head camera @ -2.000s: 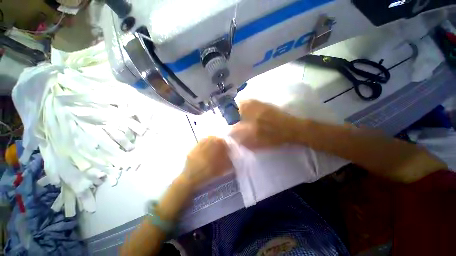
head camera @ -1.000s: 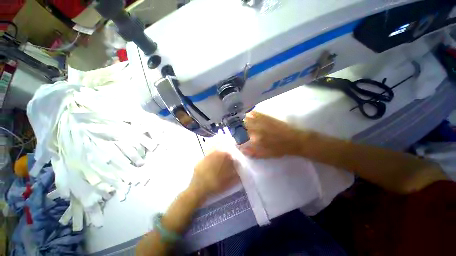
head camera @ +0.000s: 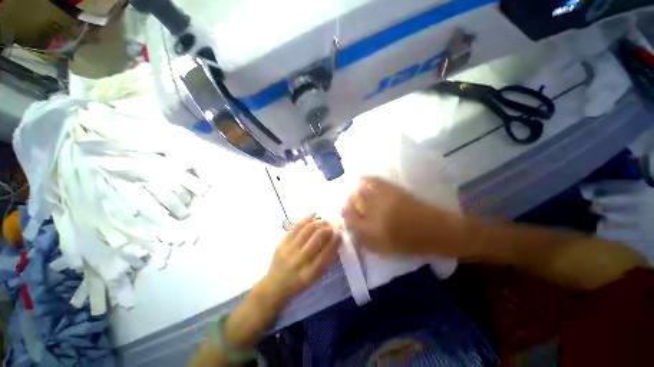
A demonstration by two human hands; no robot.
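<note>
A narrow white strip [head camera: 353, 271] runs from between my hands down over the table's front edge. A white cut panel [head camera: 423, 168] lies under and behind my right hand, partly hidden by it. My left hand [head camera: 305, 252] has its fingertips on the strip's left side, in front of the needle area. My right hand [head camera: 387, 215], slightly blurred, pinches the cloth at the strip's upper end. The dark blue-grey piece by the presser foot [head camera: 328, 160] is just above my hands. Glare hides the needle and the seam.
The sewing machine head [head camera: 265, 43] spans the top. Black-handled shears [head camera: 522, 113] lie at the right beside a thin dark rod. A pile of white strips [head camera: 107, 186] covers the table's left side. Light blue cloth [head camera: 61, 308] is heaped at the lower left.
Both hands have come away from the needle area toward the front edge. The panel's back part now stands up behind my right hand. The camera view has shifted slightly.
</note>
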